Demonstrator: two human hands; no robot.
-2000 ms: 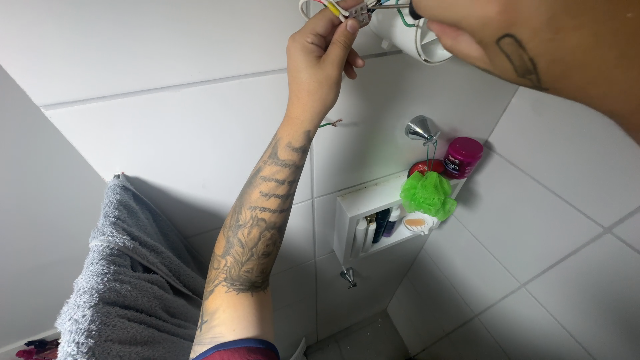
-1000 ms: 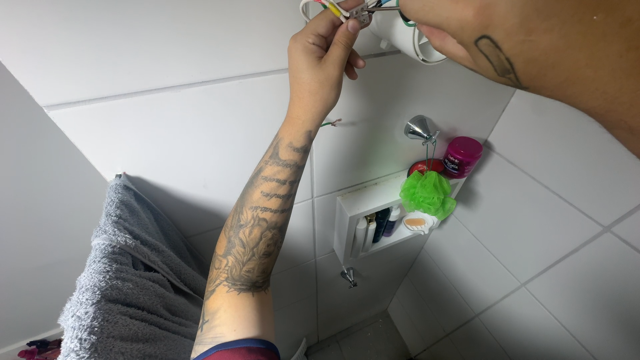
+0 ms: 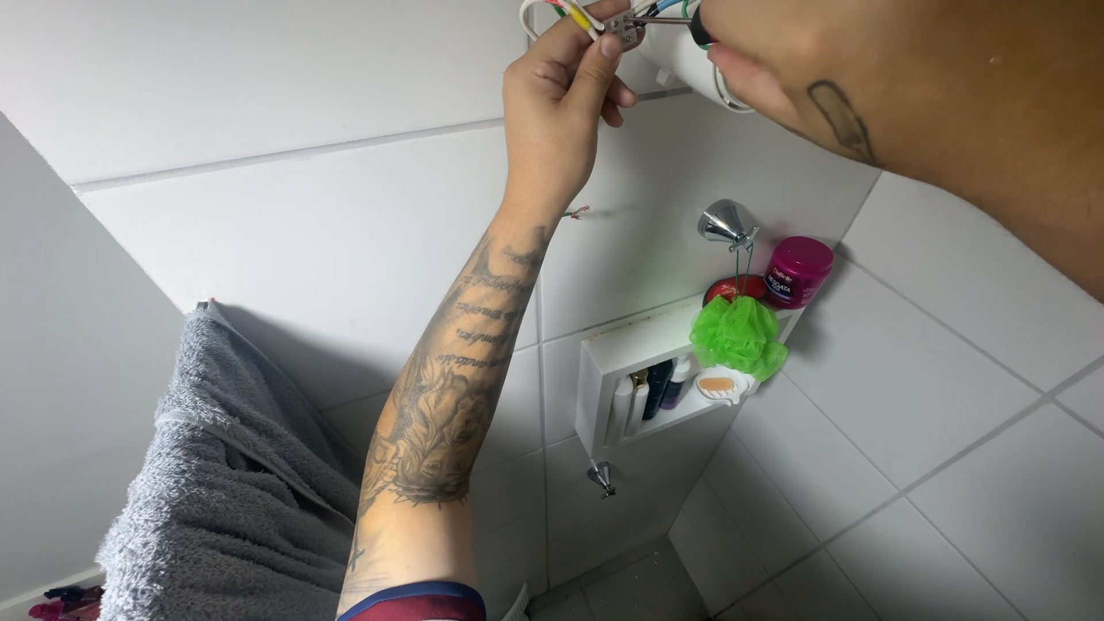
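Note:
At the top of the view, my left hand point(image 3: 565, 82) pinches a terminal block point(image 3: 621, 30) between thumb and fingers. White, green and yellow-marked wires point(image 3: 580, 17) enter it from the left; blue and other wires lie on its right. My right hand point(image 3: 759, 65) holds a screwdriver point(image 3: 660, 20) with a dark handle, its thin shaft lying level and its tip at the block. Behind the hands is the white cylindrical body of an electric shower head point(image 3: 694, 60), partly hidden. Below my left wrist a green wire with bare copper ends point(image 3: 576, 212) sticks out from the tiled wall.
A chrome tap point(image 3: 726, 222) holds a hanging green bath sponge point(image 3: 737, 335). Below is a white wall niche shelf point(image 3: 595, 392) with bottles and a soap dish point(image 3: 723, 385); a pink jar point(image 3: 798, 272) stands on top. A smaller tap point(image 3: 601, 479) sits lower. Grey towels point(image 3: 233, 483) hang at left.
My right hand and forearm have shifted slightly over the two seconds, with the screwdriver still at the block. My left hand has stayed in place.

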